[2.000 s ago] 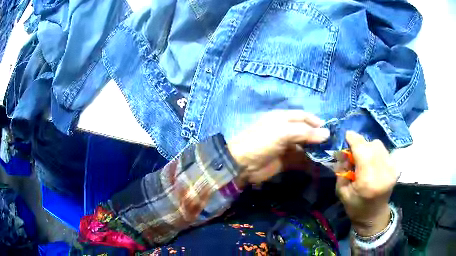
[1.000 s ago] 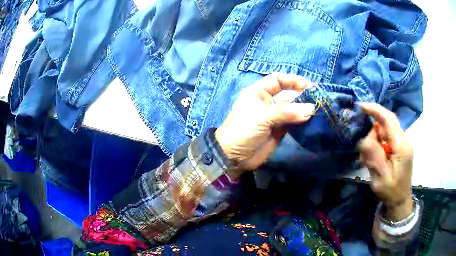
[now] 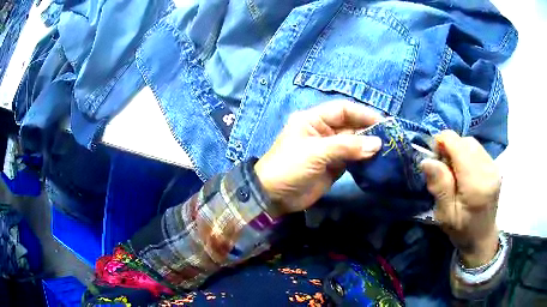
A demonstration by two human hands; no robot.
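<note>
A blue denim shirt (image 3: 354, 60) lies spread in front of me, its chest pocket and front placket facing up. My left hand (image 3: 324, 153) pinches a dark, turned part of the denim between thumb and fingers. Yellowish loose thread ends (image 3: 393, 144) show at the seam beside my left fingertips. My right hand (image 3: 465, 183) is closed around thread snips; only the short pale blade (image 3: 423, 150) shows, pointing left at the denim close to the threads. The snips' handle is hidden in my right hand.
More denim garments (image 3: 102, 54) are heaped at the left, hanging over the white table's edge (image 3: 147, 129). Blue plastic crates (image 3: 78, 231) stand below left. A dark green crate (image 3: 525, 264) is at lower right. My plaid sleeve and floral apron fill the bottom.
From two seconds ago, both hands have moved from the lighter denim edge to a dark seam with threads. Since one second ago, the snips' blade has come into view beside the threads; the orange handle is hidden.
</note>
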